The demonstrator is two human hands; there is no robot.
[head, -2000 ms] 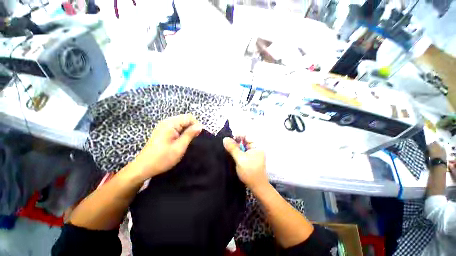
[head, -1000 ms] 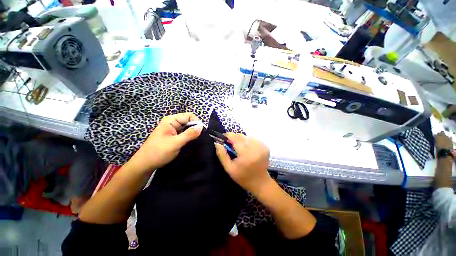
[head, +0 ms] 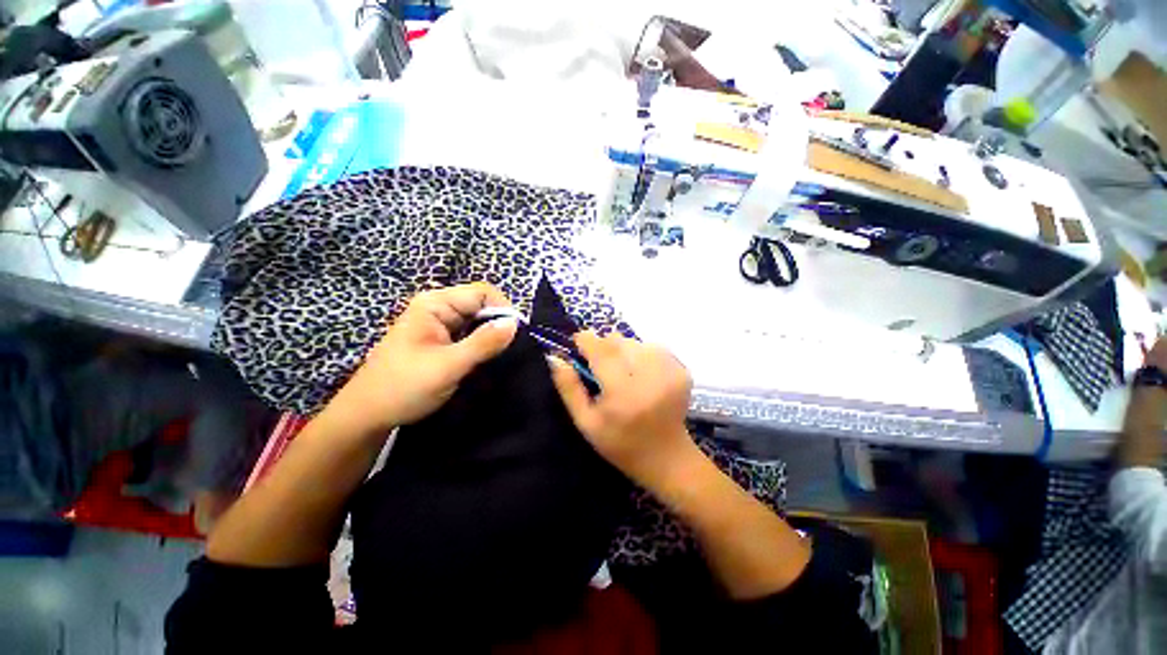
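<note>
My left hand (head: 435, 355) pinches the edge of a black fabric piece (head: 480, 473), with a bit of white material showing at its fingertips. My right hand (head: 627, 394) holds small thread snips (head: 573, 361), mostly hidden by the fingers, their metal tip at the black edge close to my left fingertips. A pointed corner of the black fabric stands up between the hands. The leopard-print cloth (head: 384, 269) lies behind the hands over the table edge, and more of it hangs under my right forearm.
A white sewing machine (head: 883, 218) stands at the right, with black-handled scissors (head: 768, 261) lying before it. Another machine (head: 160, 128) and a light blue sheet (head: 343, 145) are at upper left. A cardboard box (head: 902, 563) is at lower right. A person's arm (head: 1143, 410) shows at the right edge.
The snips turned from nearly hidden to visible, their tip now at the black edge. White material has appeared at my left fingertips. The table and machines sit slightly higher in view.
</note>
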